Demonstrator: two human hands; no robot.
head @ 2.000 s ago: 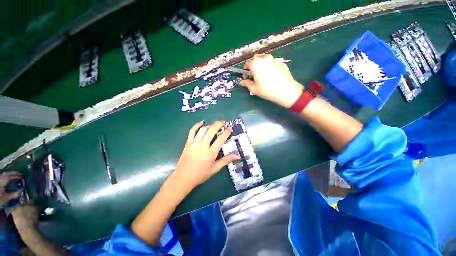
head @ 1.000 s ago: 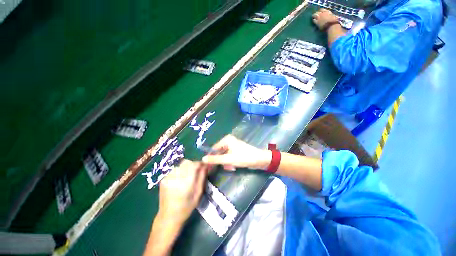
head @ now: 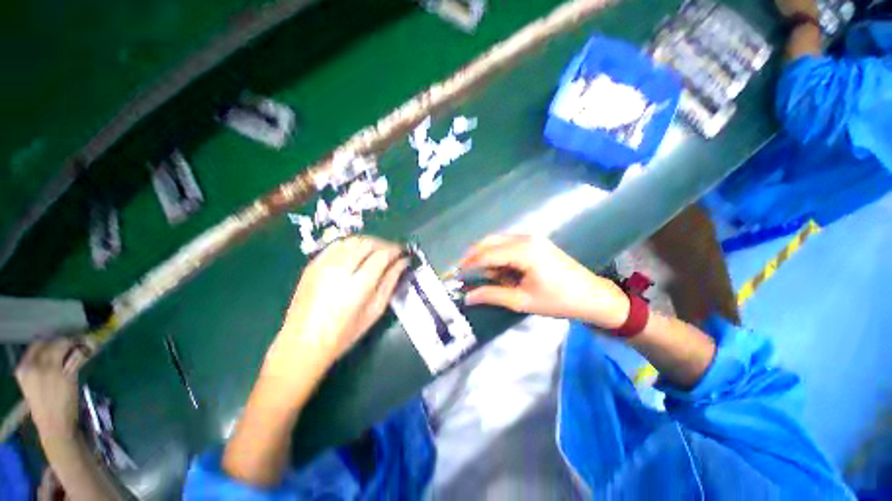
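A silver-white phone frame (head: 430, 318) with a dark central strip lies slanted on the green bench near its front edge. My left hand (head: 342, 298) rests at the frame's upper left, fingertips on its far end; what lies under them is hidden. My right hand (head: 533, 282), with a dark red band on the wrist, is at the frame's right side. Its thumb and fingers are pinched on a slim tool, mostly hidden and blurred, pointing toward the frame. Small white pieces (head: 354, 201) lie piled beyond my left hand, with a smaller group (head: 439, 155) to the right.
A blue bin (head: 614, 103) holds white slivers; several frames (head: 712, 61) lie beside it. A whitish rail (head: 230, 220) separates the bench from the conveyor, which carries spaced frames (head: 176, 186). A thin dark tool (head: 181, 370) lies left. Other people's hands (head: 49, 385) and sleeves show at both sides.
My right hand has moved from over the frame's far end to its right side. My left hand has turned and stays at the far end. The view has shifted and the bin appears farther right.
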